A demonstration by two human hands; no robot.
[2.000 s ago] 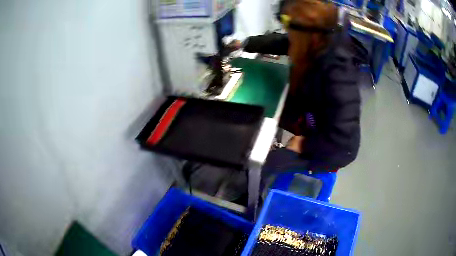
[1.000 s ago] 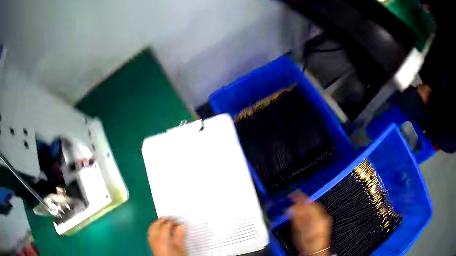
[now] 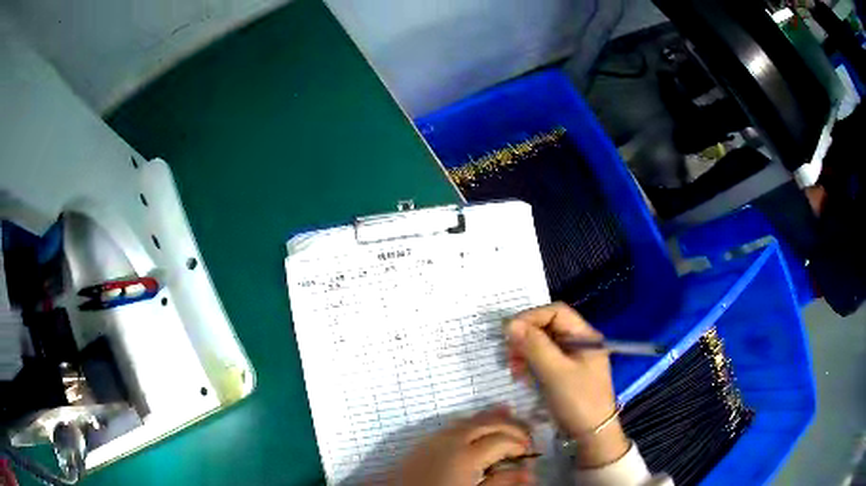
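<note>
A clipboard with a metal clip at its top edge lies on the green mat. It holds a record sheet with a printed grid and handwriting. My right hand is over the sheet's right side and grips a pen, whose barrel points right. My left hand is over the lower part of the sheet, blurred, with its fingers curled. A small dark thin item shows at its fingers; whether it is held I cannot tell.
The machine's white base is at left, with a red-and-blue handled tool on it. Blue bins of black wires stand at right. The green work mat extends behind the clipboard. A person's dark sleeve is at far right.
The view has turned down onto the clipboard. My right hand has moved from the bin's edge onto the sheet, now showing a pen. My left hand has moved right along the sheet's lower part.
</note>
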